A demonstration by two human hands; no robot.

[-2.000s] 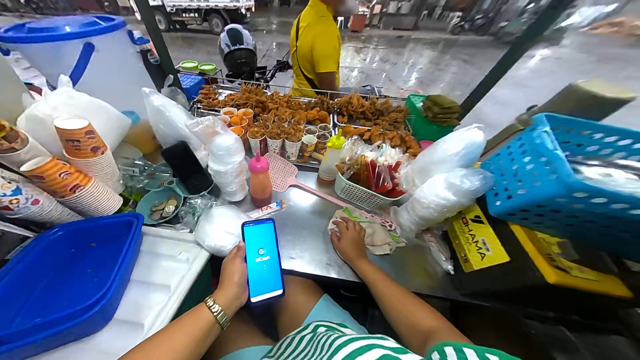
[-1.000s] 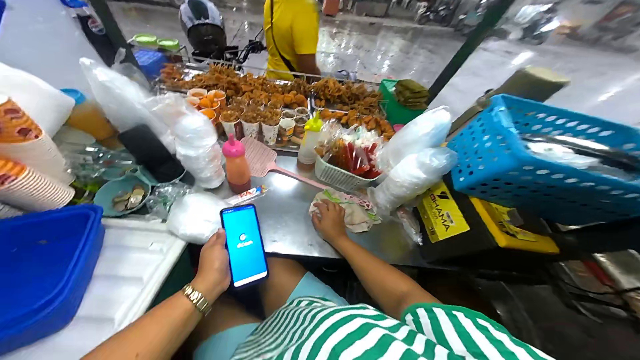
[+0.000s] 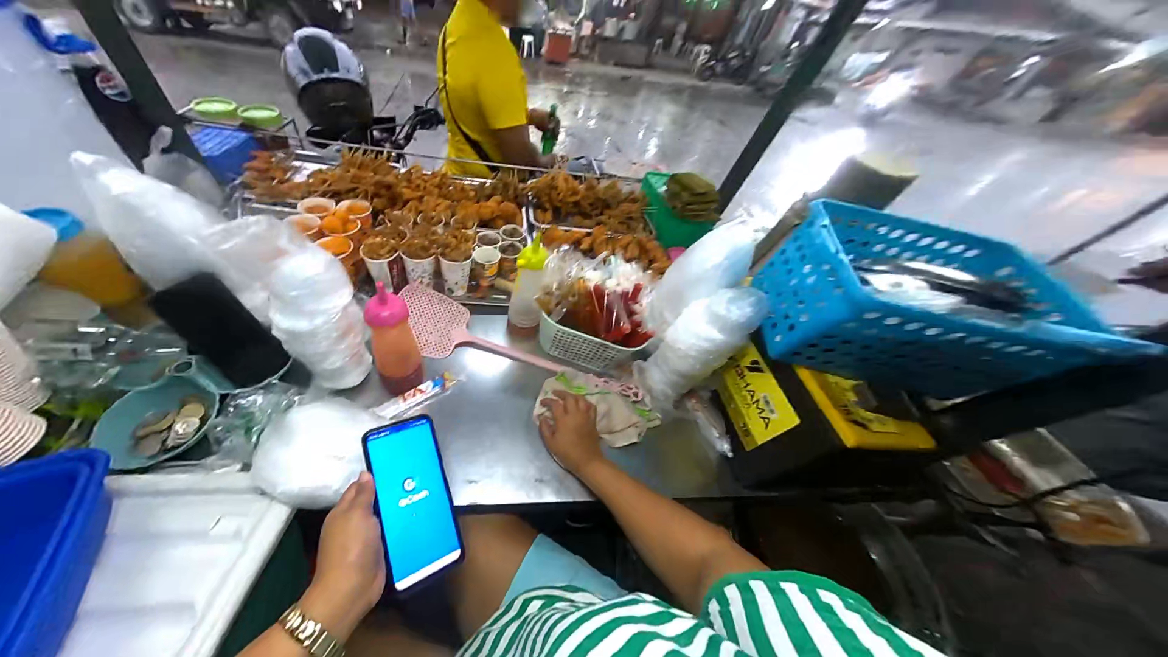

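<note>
A smartphone (image 3: 415,502) with a bright blue screen is held upright in my left hand (image 3: 351,547), just in front of the metal counter (image 3: 493,456). My right hand (image 3: 570,431) lies on a crumpled cloth (image 3: 616,411) on the counter; whether its fingers grip the cloth cannot be seen. A pink fly swatter (image 3: 440,319) lies behind the cloth, its handle reaching toward it. Between phone and swatter stand a pink-capped sauce bottle (image 3: 394,342) and a small printed packet (image 3: 418,398). A white plastic bag (image 3: 315,452) rests left of the phone.
Fried food (image 3: 392,187) and filled paper cups (image 3: 420,265) line the back. A basket of bagged sauces (image 3: 584,345), stacked wrapped cups (image 3: 698,342) and a blue basket (image 3: 912,310) stand right. A bowl of coins (image 3: 151,433) and a blue tub (image 3: 50,547) are left. A person in yellow (image 3: 484,82) is beyond.
The view has shifted. My left hand still holds the phone and my right hand is still on the cloth. The person in yellow now shows a forearm and a green object at the hand.
</note>
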